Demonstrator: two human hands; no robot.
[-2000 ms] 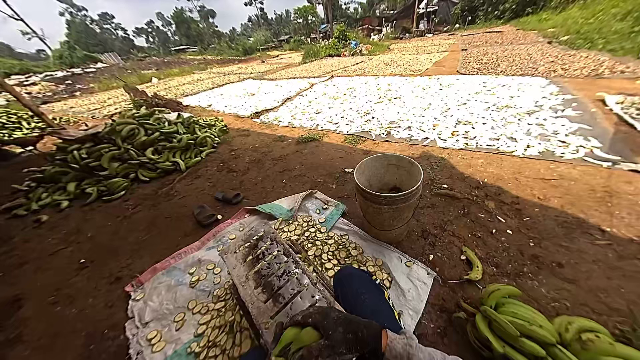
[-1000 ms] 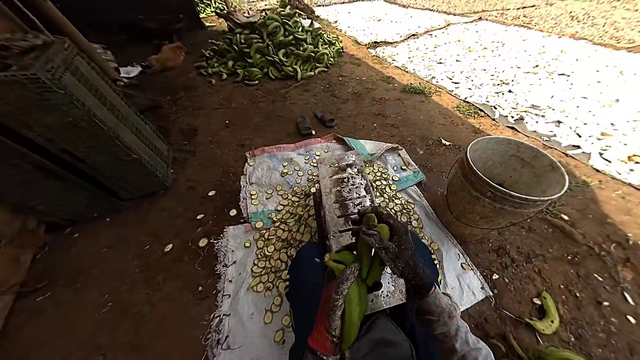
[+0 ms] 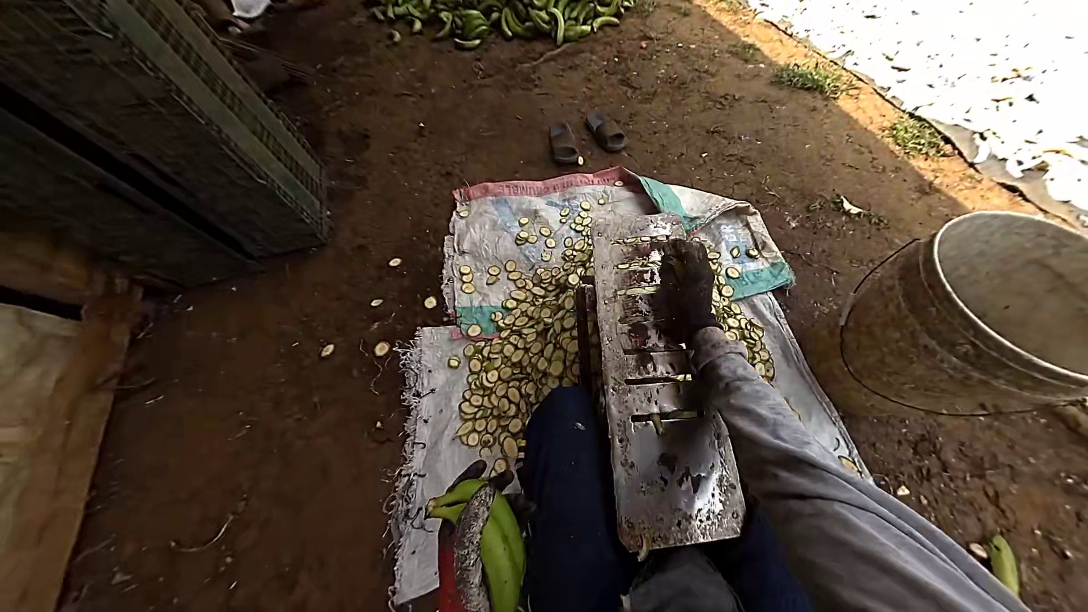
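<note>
A long metal slicer board (image 3: 671,476) with several crosswise slots lies between my knees, pointing away from me. My right hand (image 3: 687,285), in a dark glove, is pressed on the upper right part of the board; whatever lies beneath its palm is hidden. At the lower left, my left hand (image 3: 476,480), also gloved, is closed around green plantains (image 3: 503,544), beside my left knee. Round plantain slices (image 3: 544,340) are heaped on both sides of the board, on a spread white woven sack (image 3: 433,382) with red and green bands.
A large bucket (image 3: 901,340) stands at the right. Slippers (image 3: 563,143) lie beyond the sack, with a pile of green plantains (image 3: 510,19) farther off. A wire-mesh crate (image 3: 255,153) is at the left. White pieces cover a sheet (image 3: 960,68) at the top right; a plantain (image 3: 1004,563) lies bottom right.
The view has swung down and left. My right hand has moved from the plantains near my lap to the far part of the board. My left hand has shifted left with plantains.
</note>
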